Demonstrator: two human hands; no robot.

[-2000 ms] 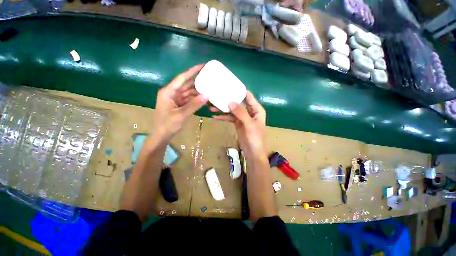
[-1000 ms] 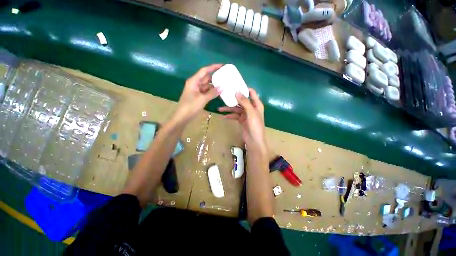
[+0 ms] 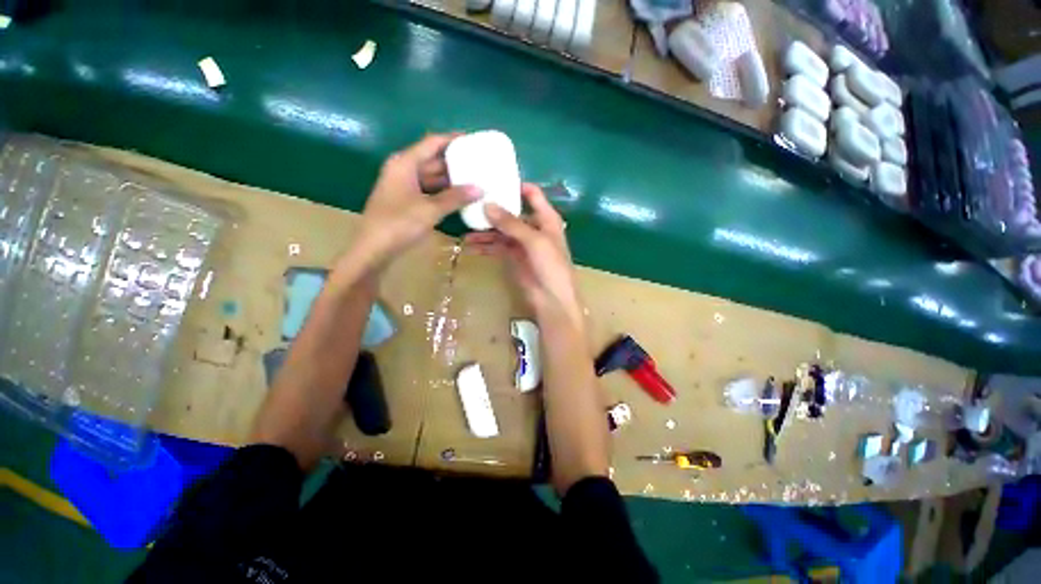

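Note:
A white housing [image 3: 485, 171], rounded and palm-sized, is held up over the near edge of the green conveyor belt. My left hand [image 3: 409, 196] grips its left side, with the thumb on its face. My right hand [image 3: 533, 242] grips its lower right, with the thumb on its lower face. Both hands are bare. The far side of the housing and the fingers behind it are hidden. On the bench below lie a long white shell part [image 3: 477, 400] and a white curved part with dark openings [image 3: 525, 355], just left of my right forearm.
Cardboard-covered bench [image 3: 685, 331] holds a red-and-black tool [image 3: 637, 368], a screwdriver [image 3: 682, 460], pliers [image 3: 776, 422], a black housing [image 3: 366, 395], pale blue-green pads [image 3: 304, 301] and a clear blister tray [image 3: 103, 274]. White housings [image 3: 805, 97] stand opposite, beyond the green belt [image 3: 674, 188].
The view has shifted a little. The white housing has turned more upright between my hands and sits slightly further left. Both hands keep hold of it.

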